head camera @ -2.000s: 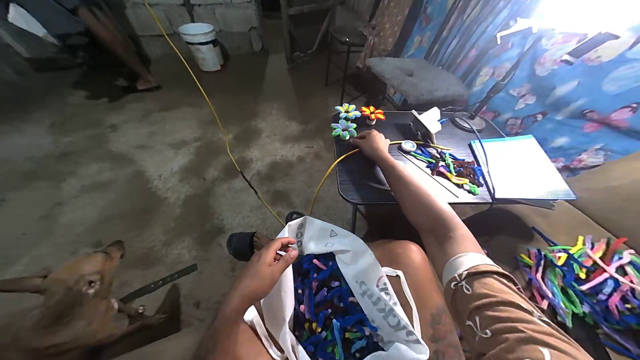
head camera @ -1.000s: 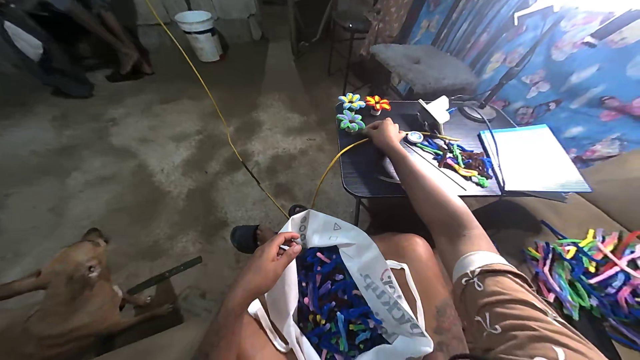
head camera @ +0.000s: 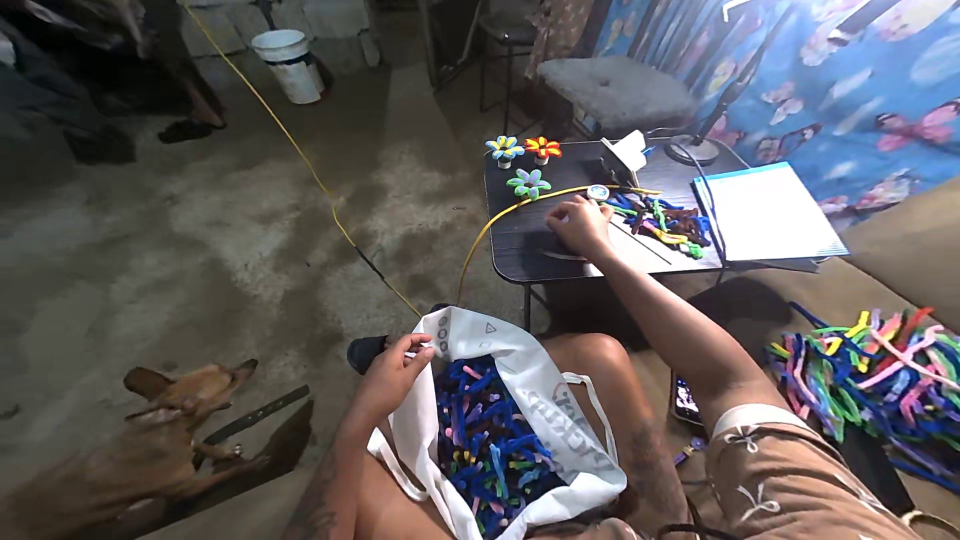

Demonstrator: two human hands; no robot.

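Note:
My left hand (head camera: 401,371) grips the rim of a white fabric bag (head camera: 517,337) on my lap. Many short pipe-cleaner pieces (head camera: 487,442), mostly blue, fill the bag. My right hand (head camera: 581,225) is over the small dark table (head camera: 514,247), fingers bent; whether it holds something small cannot be told. Beside its fingertips is a small round white container (head camera: 598,193). Right of it, mixed pipe-cleaner pieces (head camera: 667,225) lie on white paper with a thin dark stick (head camera: 641,241). Three pipe-cleaner flowers, blue-yellow (head camera: 505,148), orange (head camera: 543,148) and green-lilac (head camera: 529,182), stand at the table's left.
A lamp base (head camera: 691,150) and a paper pad (head camera: 772,212) are on the table. Long pipe cleaners (head camera: 870,367) and a phone (head camera: 685,397) lie on the sofa. A yellow cord (head camera: 300,150) crosses the floor. A dog (head camera: 180,405), a bucket (head camera: 289,67) and a person's legs are left.
My right hand has moved away from the flowers, toward the near side of the table. My left hand stays at the bag's rim. The dog's head has changed position.

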